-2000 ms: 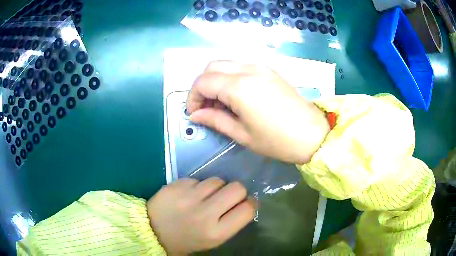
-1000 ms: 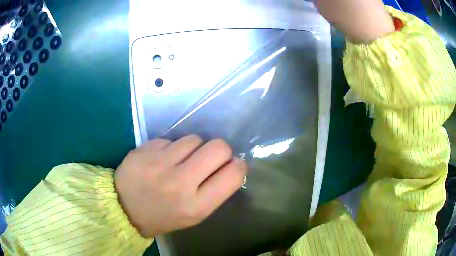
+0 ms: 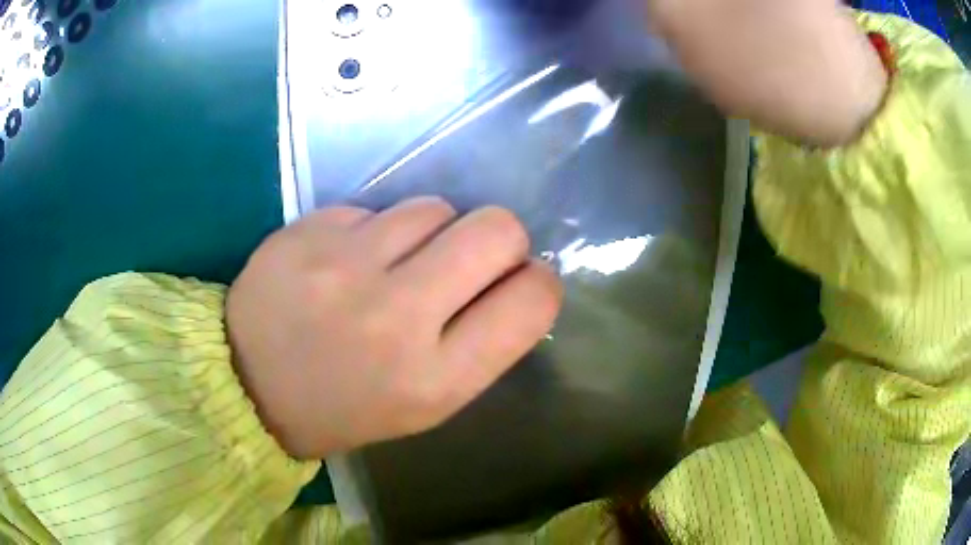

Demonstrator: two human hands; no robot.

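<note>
The grey tablet lies back up on a white sheet, whose edges show at both sides. Its camera area has two round openings and a small hole at the top left. A clear protective film is creased and shiny over the back. My left hand rests on the tablet with curled fingers; whether it grips the film cannot be told. My right hand is over the tablet's upper right, cut off by the top edge, its fingers out of view. A dark blur lies beside it.
Clear sheets with black rings lie on the green bench at the top left. A bit of a blue object shows at the top right corner. Dark hair shows at the bottom edge.
My right hand left the camera area for the upper right, then moved slightly down. The view shifted, so the tablet sits higher. My left hand stays on the tablet. The dark blur is new.
</note>
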